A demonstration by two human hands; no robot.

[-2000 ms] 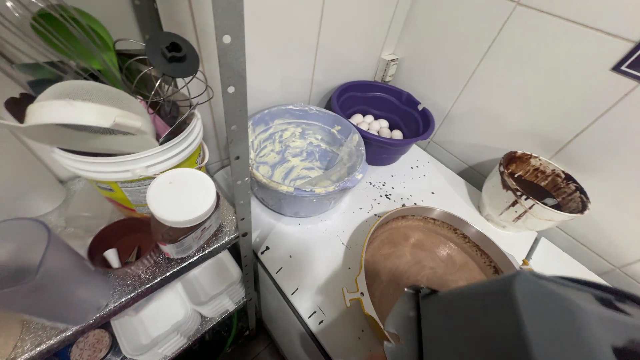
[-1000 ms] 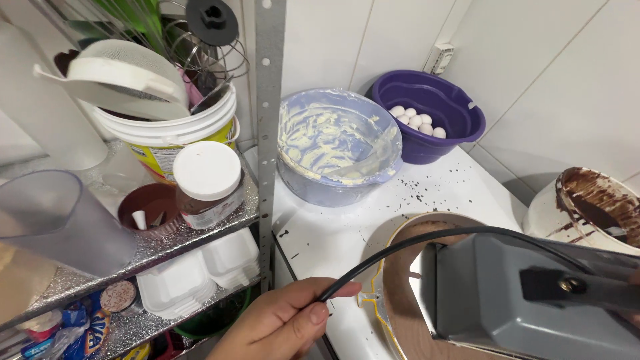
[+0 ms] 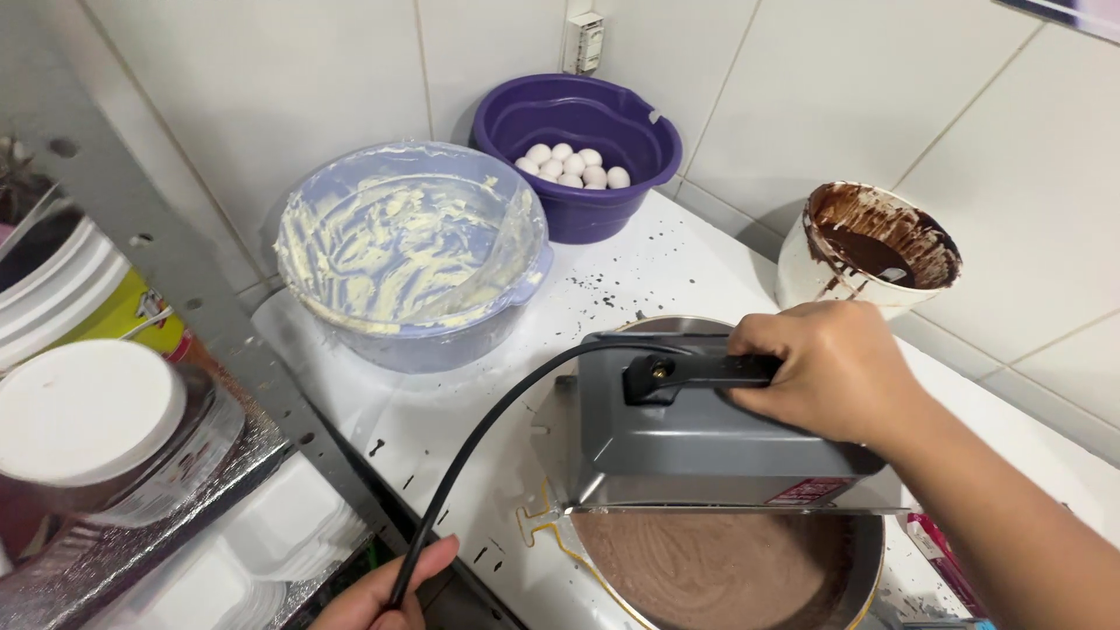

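Observation:
My right hand [image 3: 827, 367] grips the black handle of a grey metal appliance [image 3: 700, 437], held over a large round pan [image 3: 878, 560] of brown creamy mixture. The appliance hides the back of the pan. A black power cord [image 3: 468, 455] runs from the appliance in an arc down to my left hand [image 3: 394, 586], which pinches it at the bottom of the view. Behind the cord stands a translucent blue tub [image 3: 411, 254] smeared with pale cream. A purple basin [image 3: 577, 210] with several white eggs [image 3: 573, 166] is beside it.
A white bucket [image 3: 805, 262] coated inside with chocolate stands at the back right by the tiled wall. Metal shelving [image 3: 184, 289] on the left bears a white-lidded jar [image 3: 92, 411] and foam trays [image 3: 280, 516]. A wall socket [image 3: 584, 44] is above the basin. Dark specks dot the white tabletop.
My left hand, not in view two seconds ago, holds the cord one second ago and now. My right hand has come into view on the appliance's handle. The view has shifted right.

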